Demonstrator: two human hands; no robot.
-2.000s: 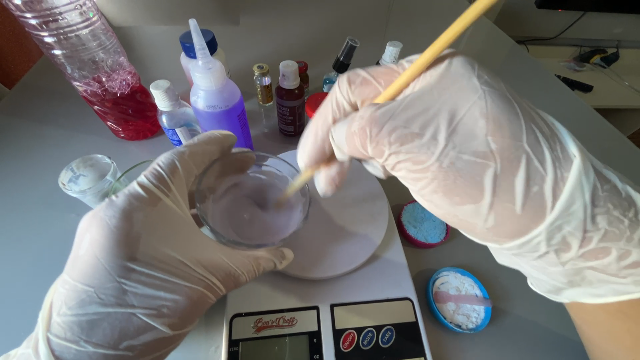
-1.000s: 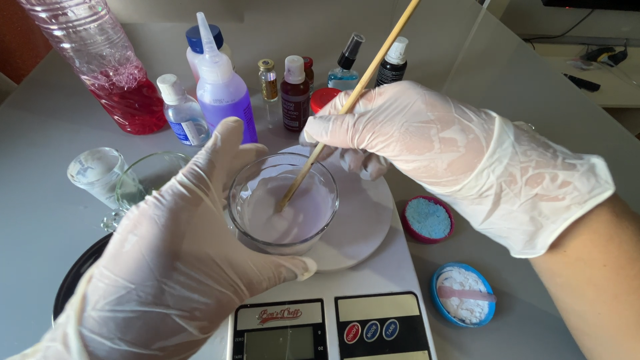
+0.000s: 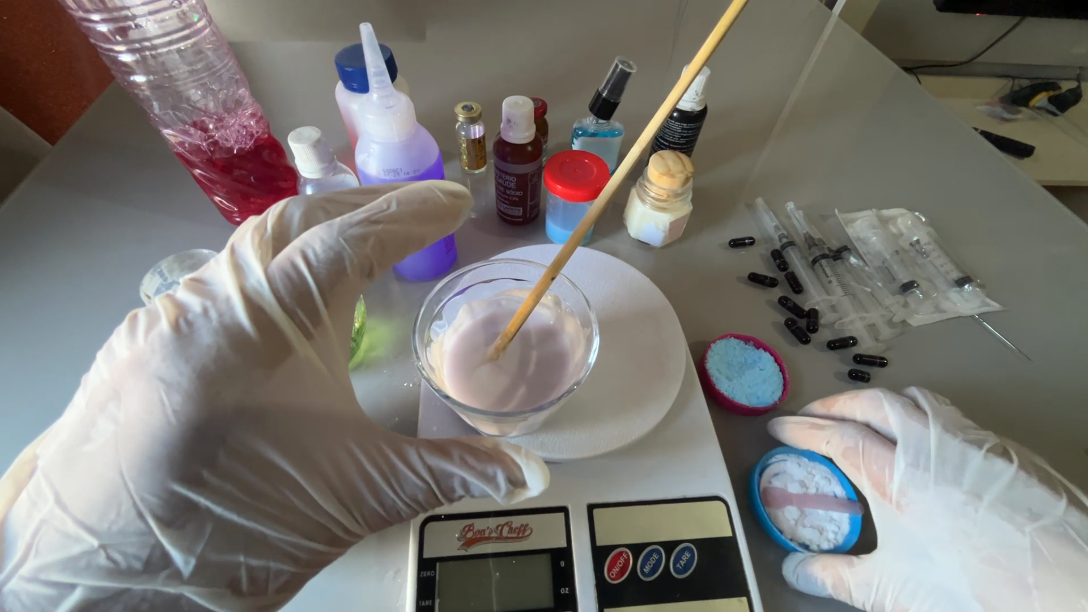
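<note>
A glass bowl [image 3: 535, 365] of pale lilac liquid rests on the round plate of a white digital kitchen scale [image 3: 654, 476], with a wooden stick [image 3: 608, 187] leaning in it. Around the bowl's left side my gloved left hand [image 3: 212, 382] is spread, thumb and fingers wide apart, holding nothing. At lower right, my gloved right hand [image 3: 952, 501] has its fingers and thumb around a blue lid [image 3: 761, 518] of white powder with a pinkish strip across it; whether it grips the lid is unclear. A magenta lid [image 3: 710, 395] of light blue powder sits just above.
Behind the scale stand a purple squeeze bottle [image 3: 399, 157], a dark red bottle [image 3: 517, 170], a red-capped jar [image 3: 576, 183] and a corked jar [image 3: 659, 208]. A large bottle of red liquid [image 3: 229, 161] is at left. Syringes [image 3: 829, 263] and black capsules [image 3: 790, 306] lie at right.
My right hand has let go of the wooden stick and moved down and right to the blue lid. My left hand's fingers have spread away from the bowl.
</note>
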